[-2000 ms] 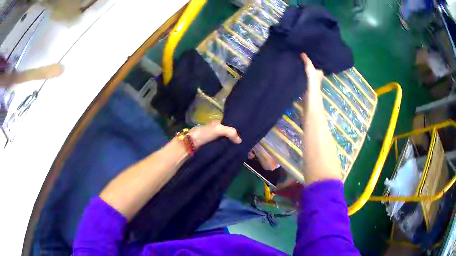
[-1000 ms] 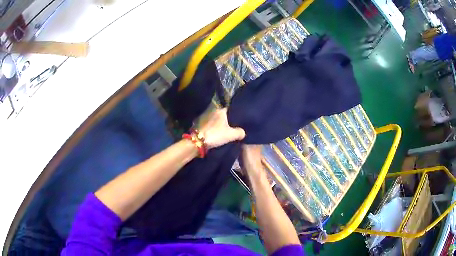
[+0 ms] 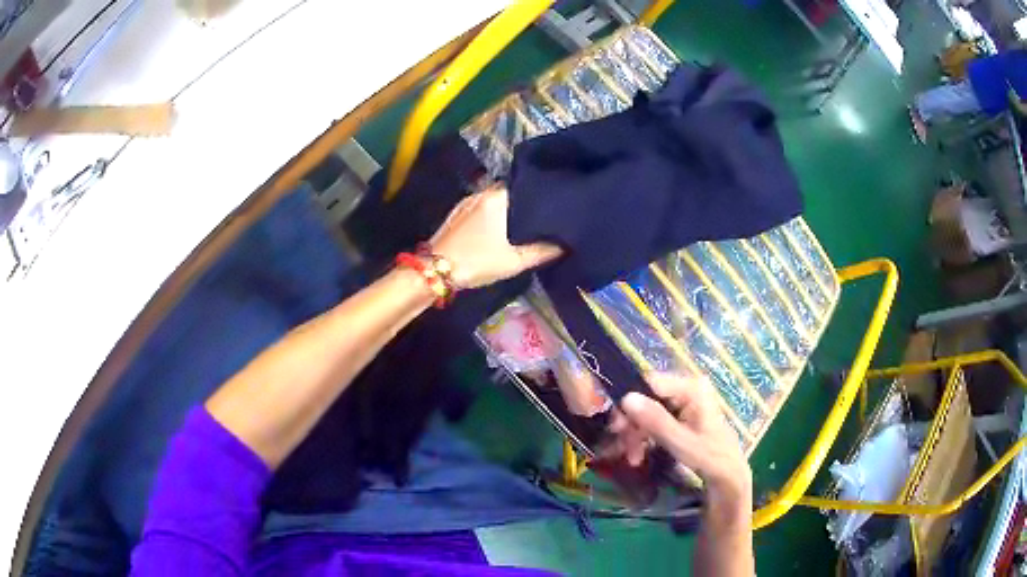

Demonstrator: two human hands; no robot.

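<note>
The dark navy garment panels (image 3: pixel 664 169) lie bunched over the yellow trolley (image 3: pixel 732 327), and more dark cloth hangs down across my lap. My left hand (image 3: pixel 490 242) grips the near edge of the navy cloth, its thumb on top and its fingers hidden under or behind the fabric. My right hand (image 3: pixel 681 428) is at the trolley's near edge with its fingers bent. A narrow dark strip of cloth runs towards it, but I cannot tell whether the fingers hold it.
The white machine table (image 3: pixel 225 124) with its brown edge curves along the left. A tan ruler (image 3: pixel 96 120) and thread snips (image 3: pixel 81 183) lie on it. Blue cloth (image 3: pixel 214 338) covers my lap. A second yellow-framed trolley (image 3: pixel 940 451) with boards stands at the lower right.
My right hand has moved down and right, away from my left hand, after leaving the far end of the cloth. The cloth has folded back onto the trolley. My left hand keeps its grip.
</note>
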